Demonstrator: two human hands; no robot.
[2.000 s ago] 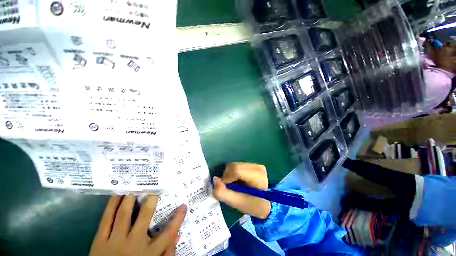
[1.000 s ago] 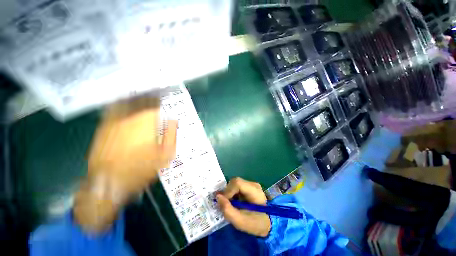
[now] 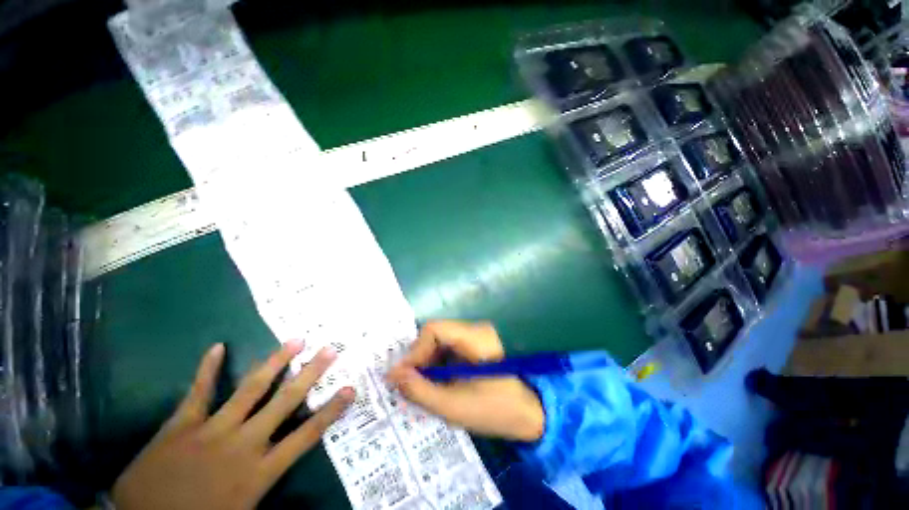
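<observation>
The long white label strip (image 3: 299, 229) lies flat across the green bench, from the upper left to the bottom centre, with two columns of small print. My left hand (image 3: 224, 438) is spread with the fingers apart, its fingertips on the strip's left edge. My right hand (image 3: 458, 383) is shut on the dark blue marker pen (image 3: 498, 367), with its fingertips over the right column of the strip. The pen's tip is hidden by the fingers. A bright blue sleeve cover (image 3: 628, 428) is on my right forearm.
A clear blister tray (image 3: 638, 159) with black handset-like devices in two rows lies at the right. Stacked blister trays (image 3: 817, 129) stand beyond it. Another clear ribbed pile (image 3: 40, 329) is at the left edge. A whitish tape strip (image 3: 439, 142) crosses the green bench (image 3: 498, 239).
The raised, folded part of the strip near the camera has come down and now lies stretched out across the bench. My left hand has moved back down beside the strip. The view has shifted slightly.
</observation>
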